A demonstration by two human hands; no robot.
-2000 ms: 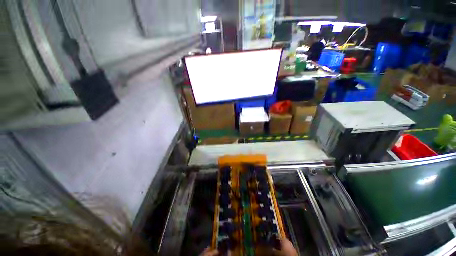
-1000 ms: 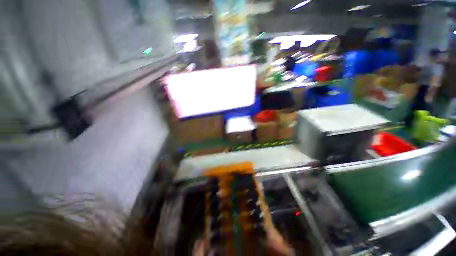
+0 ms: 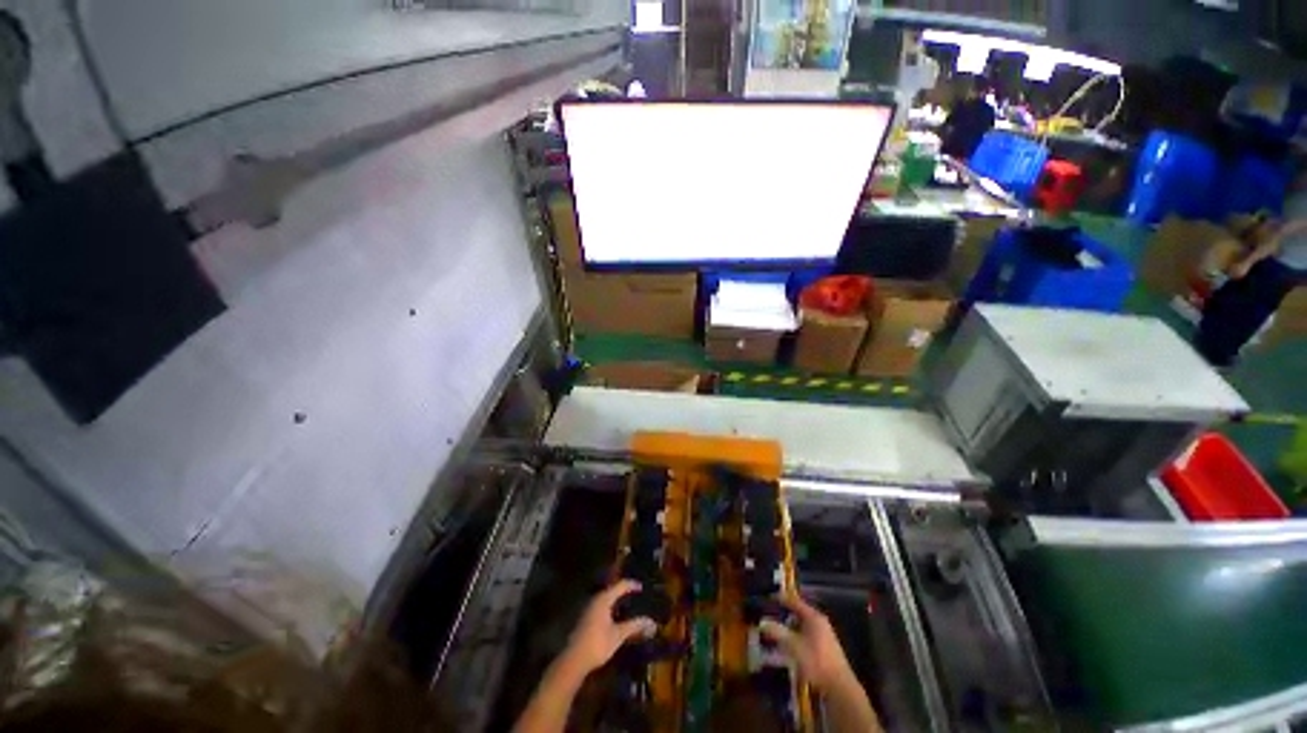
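Observation:
The orange test fixture [image 3: 705,454] lies lengthwise on the dark rails in front of me. Two rows of small black adapters [image 3: 761,523] sit in it, with a green strip [image 3: 702,630] down its middle. My left hand [image 3: 612,630] is at the left row, thumb and fingers around a black adapter. My right hand [image 3: 800,639] is at the right row, fingers on a black adapter beside a pale slot edge. The fixture's near end is cut off by the lower edge of the picture.
A green belt conveyor [image 3: 1175,623] with a metal rail is at the right. A white machine panel [image 3: 330,344] stands at the left, a bright monitor [image 3: 724,183] ahead. A grey cabinet [image 3: 1097,358] and a red bin [image 3: 1223,480] stand at the right back. A person's arm shows at far right.
My hands have moved from the fixture's near sides up and inward onto the adapter rows. The fixture stays over the rails. The view has shifted and is sharper.

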